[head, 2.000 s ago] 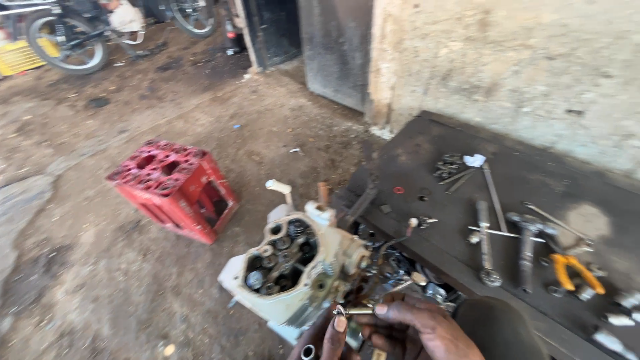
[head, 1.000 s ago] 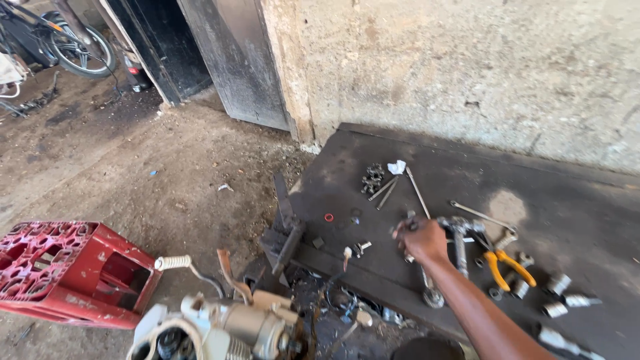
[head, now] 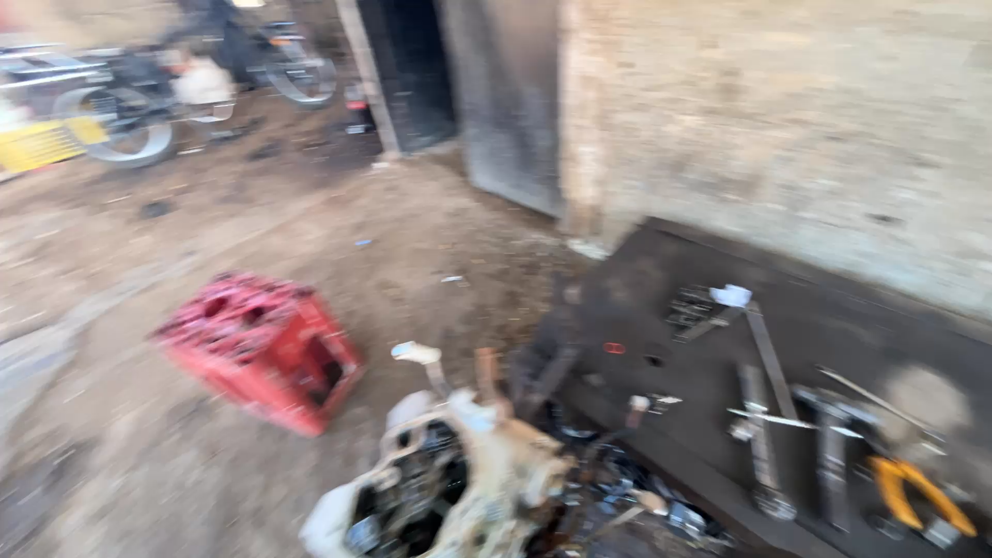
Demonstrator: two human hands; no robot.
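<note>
Neither of my hands is in the frame. An opened engine (head: 465, 465) with its inner parts showing stands at the bottom centre, blurred. To its right, a dark workbench (head: 690, 418) carries several tools. A ratchet wrench (head: 762, 449) lies there beside a long metal bar (head: 769, 360), and a thin rod crosses it. Further right are a hammer-like tool (head: 833, 457) and yellow-handled pliers (head: 918, 496). A small red ring (head: 614, 348) rests near the bench's left side, with small dark metal parts (head: 690, 308) and a white scrap (head: 730, 295) behind.
A red plastic crate (head: 263, 349) stands on the dirt floor left of the engine. Motorcycles (head: 124, 116) and a yellow crate (head: 46, 146) are at the back left. A dark metal door (head: 504, 101) adjoins the rough wall (head: 775, 116) behind the bench. Loose metal parts lie beside the engine.
The hand that reached over the bench tools one second ago is out of view. A thin rod lies across the ratchet wrench. The view has swung left.
</note>
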